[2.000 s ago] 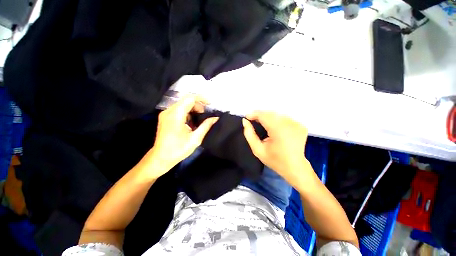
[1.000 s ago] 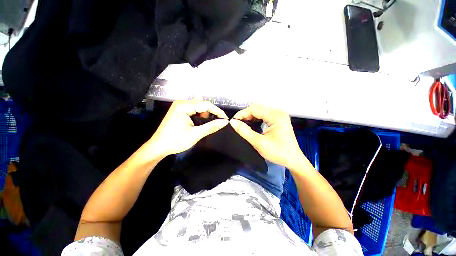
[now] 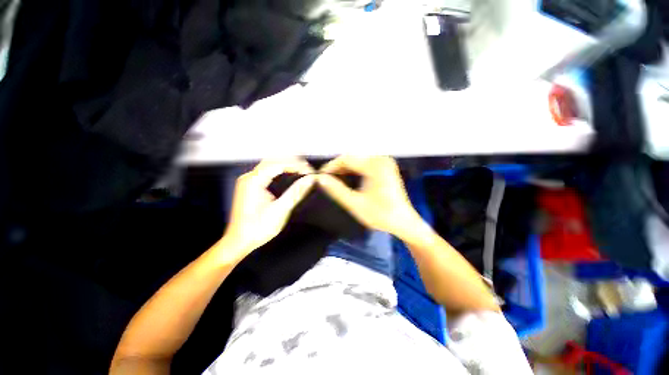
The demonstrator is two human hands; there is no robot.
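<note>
My left hand (image 3: 268,198) and my right hand (image 3: 370,190) meet fingertip to fingertip at the front edge of the white table, over my lap. Both pinch the upper edge of a small black piece (image 3: 319,223), which hangs down between them over my lap. The frame is blurred, so the exact grip and the edge of the cloth are unclear. A large black garment (image 3: 161,80) is heaped on the left of the table (image 3: 396,121) and hangs off it.
A smartphone (image 3: 448,55) lies at the back of the table. Red-orange scissors handles (image 3: 562,105) are at its right end. A blue crate (image 3: 535,286) with black cloth and a pale strip (image 3: 493,227) stands below, beside a red object (image 3: 566,223) on the right.
The view has swung right, so the table, phone and scissors sit further left and more floor shows. My hands, apart two seconds ago, have come together at the fingertips, still holding the black piece.
</note>
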